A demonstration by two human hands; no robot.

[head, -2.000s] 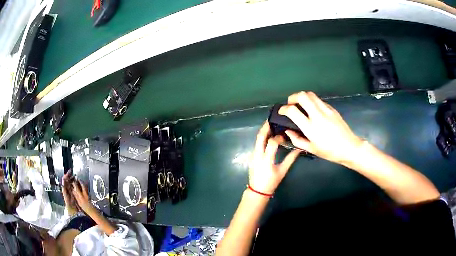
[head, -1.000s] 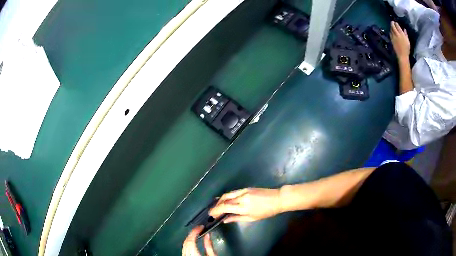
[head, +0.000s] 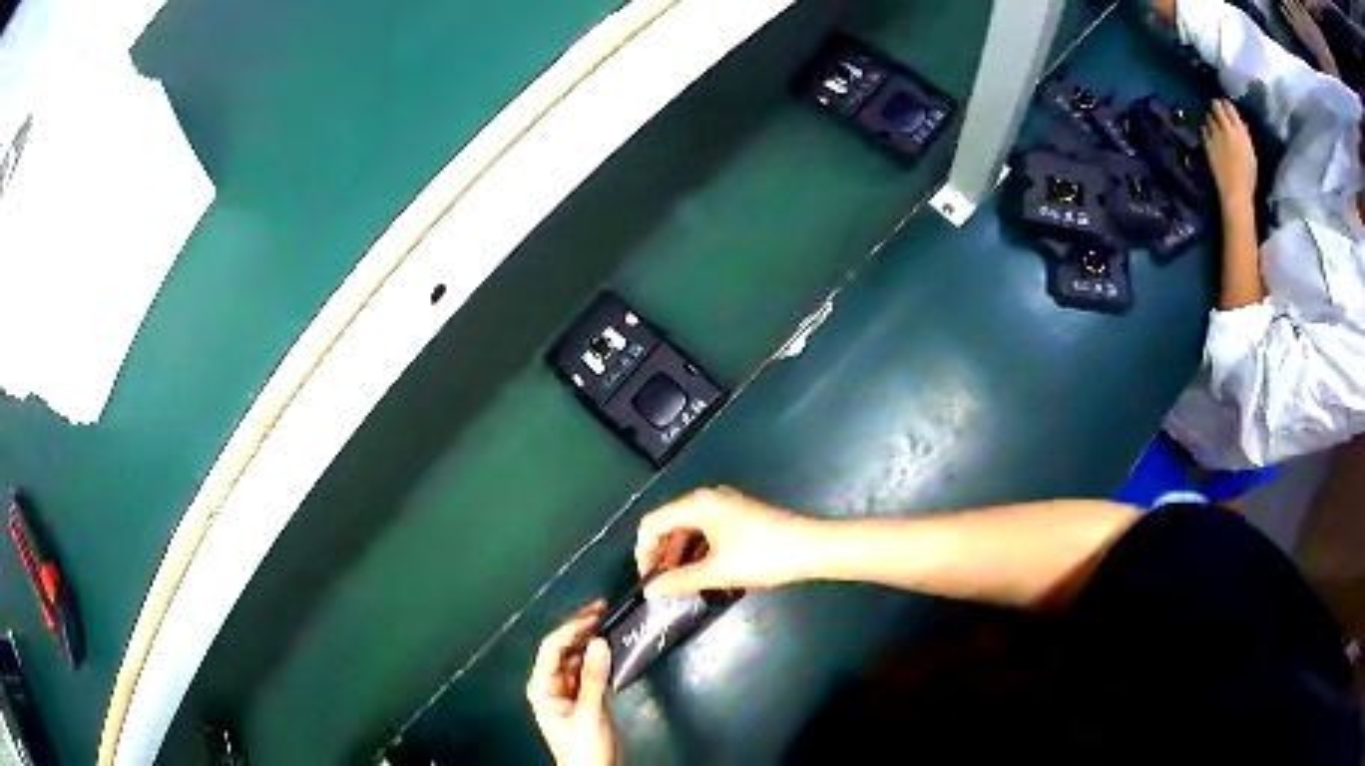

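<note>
A dark box with small pale print on its face is held between both my hands near the bottom centre. My left hand grips its left end, thumb on the near face. My right hand pinches the far upper edge with bent fingers. What the fingers do behind the box is hidden. A black inner tray with a raised rounded square and small pale marks lies just beyond my hands, under the shelf edge.
Another tray lies farther up, beside a grey post. Loose black trays are piled at upper right, near a co-worker's arm. The shelf holds white paper and a red-black cutter.
The view has swung right from the row of boxes. Since one second ago, the held piece has turned to show its printed face, and my right hand has closed in over its top edge.
</note>
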